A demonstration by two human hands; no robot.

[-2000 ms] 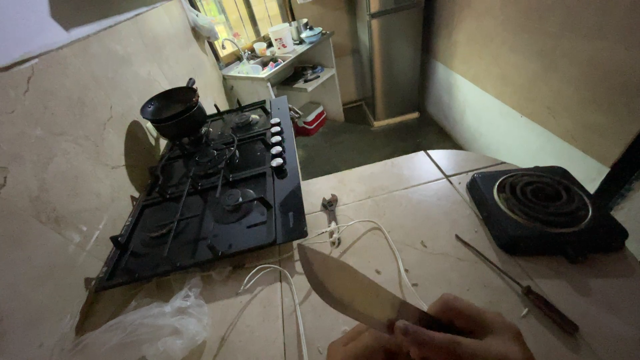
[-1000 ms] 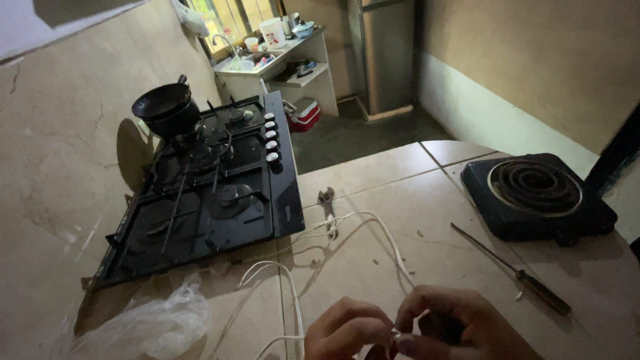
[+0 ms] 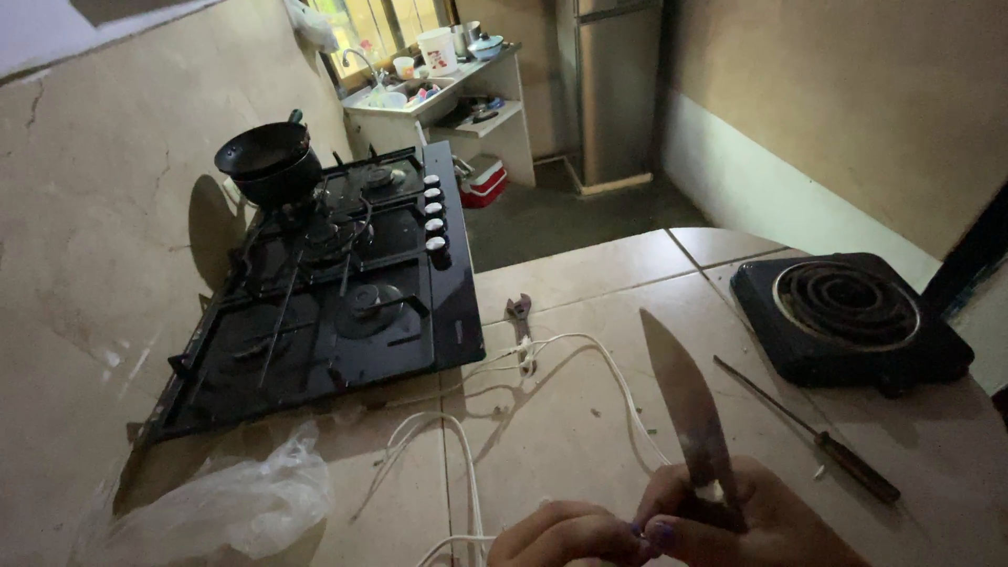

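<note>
A knife (image 3: pixel 687 394) stands blade up in my right hand (image 3: pixel 732 512), its handle mostly hidden by the fingers. My left hand (image 3: pixel 563 535) meets the right at the bottom of the view, fingertips pinched on something small that the fingers cover. A thin white cable (image 3: pixel 622 378) loops over the tiles and runs to my hands; another length (image 3: pixel 471 465) lies left of them. An adjustable wrench (image 3: pixel 520 323) rests beneath the cable beside the gas hob. To the right of the knife lies a screwdriver (image 3: pixel 819 437).
The black gas hob (image 3: pixel 465 315) fills the left, with a dark pan (image 3: pixel 272 169) at its far end. A coil hot plate (image 3: pixel 850 315) sits at the right. A clear plastic bag (image 3: pixel 244 496) lies front left. Beyond the tiled counter are a sink (image 3: pixel 441 94) and a refrigerator (image 3: pixel 618 94).
The knife blade pointed up and left two seconds ago, was not visible one second ago, and now stands nearly upright. Both hands remain together at the bottom.
</note>
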